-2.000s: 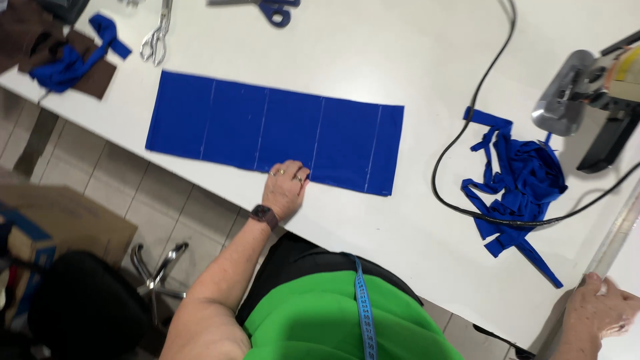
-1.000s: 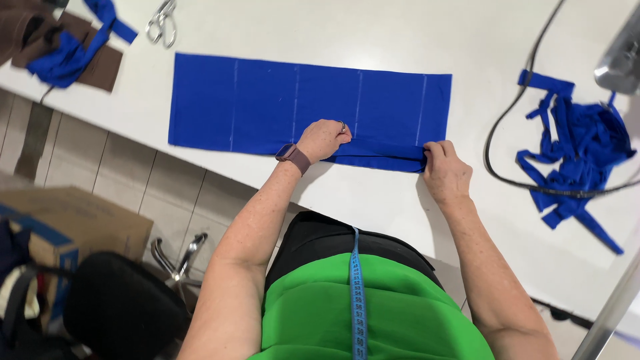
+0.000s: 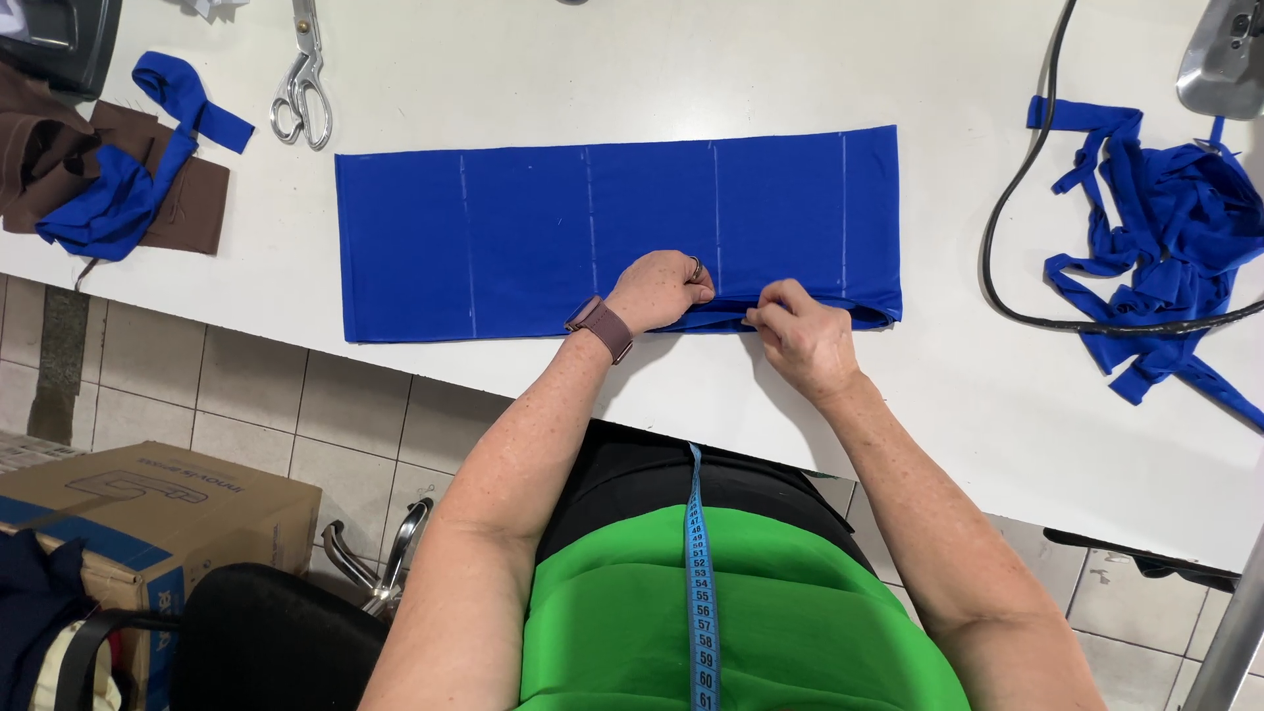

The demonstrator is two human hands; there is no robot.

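Note:
A long blue fabric piece (image 3: pixel 523 237), folded in layers and marked with several chalk lines, lies flat on the white table (image 3: pixel 948 415). Along its near edge my left hand (image 3: pixel 660 291) pinches the cloth, a watch on its wrist and a ring on one finger. Just to the right, my right hand (image 3: pixel 805 331) grips the same edge between thumb and fingers. Between and beside the hands the layers part slightly, showing a fold. A blue tape measure (image 3: pixel 701 592) hangs down over my green top.
Metal scissors (image 3: pixel 304 99) lie at the upper left, near brown fabric (image 3: pixel 197 207) with a blue strip (image 3: pixel 178 99) on it. At the right are a black cable (image 3: pixel 990 227), a heap of blue strips (image 3: pixel 1175 227) and part of a metal machine (image 3: pixel 1224 59). A cardboard box (image 3: pixel 197 504) and black chair (image 3: pixel 276 632) stand below.
My right hand, at the table's right side two seconds ago, came to the fabric's near right corner and has since moved left along the edge. The near edge's layers now stand apart.

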